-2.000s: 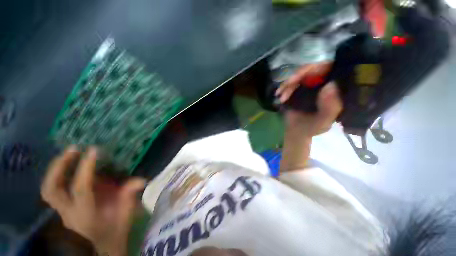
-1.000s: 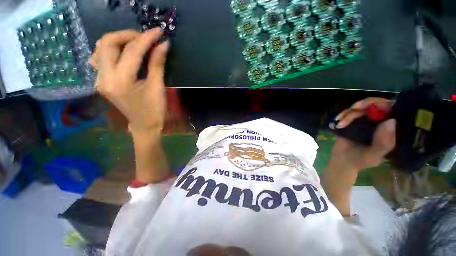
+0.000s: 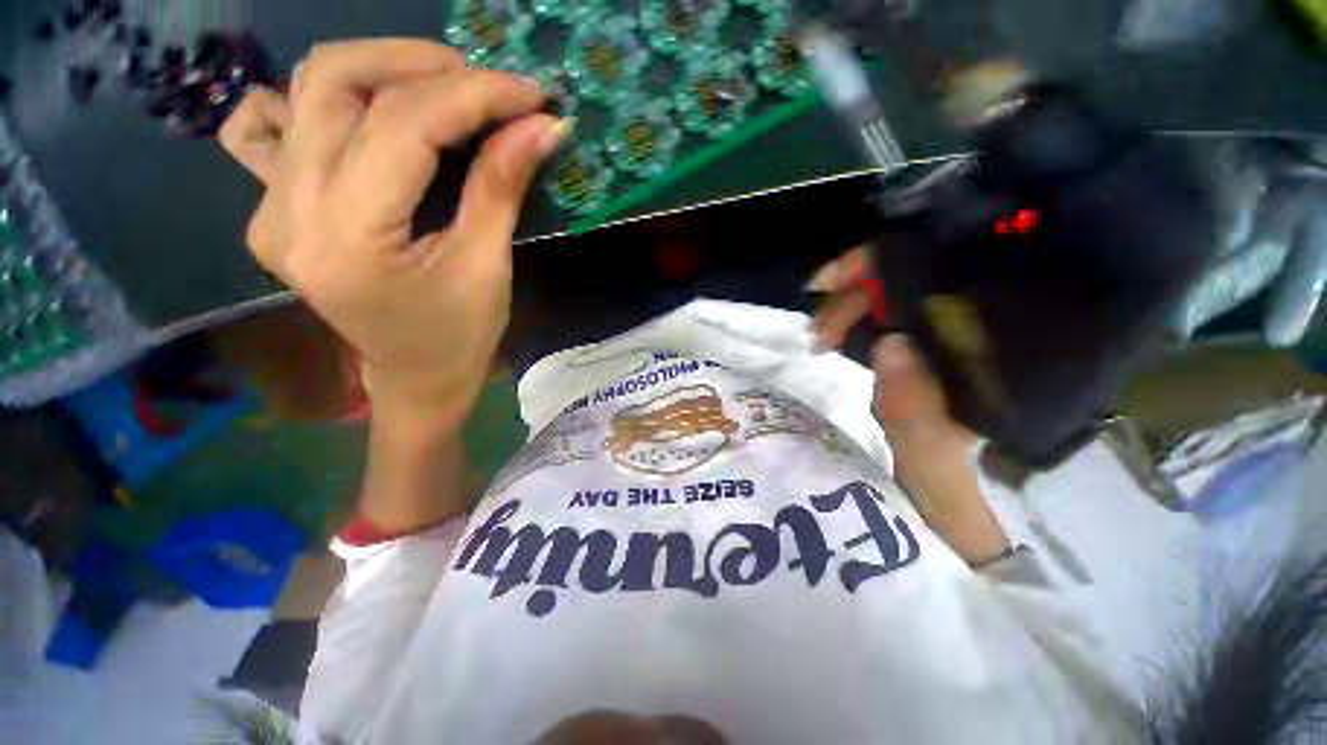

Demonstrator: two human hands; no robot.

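The green PCB panel [image 3: 670, 88] lies on the dark tabletop at the top centre, its edge rail facing the table's front edge. My left hand [image 3: 400, 218] is at the panel's left corner, thumb and index finger pinched together; no component can be made out between them. My right hand [image 3: 910, 386] is wrapped around the grip of the bulky black soldering gun [image 3: 1033, 277], which shows a small red light. The gun is at the panel's right, its blurred front end pointing up and left, near the rail. Contact with the boards cannot be seen.
A pile of loose dark components [image 3: 197, 80] lies left of the panel. Another PCB panel [image 3: 29, 299] is cut off at the left edge, with bubble wrap [image 3: 73, 277] beside it. Silvery wrapped bundles [image 3: 1259, 248] are at the right. Blue bins [image 3: 233, 556] stand below the table.
My left hand has moved from the component pile to the panel's corner. The soldering gun has come left and up toward the panel. The view has shifted, so the panel appears further left.
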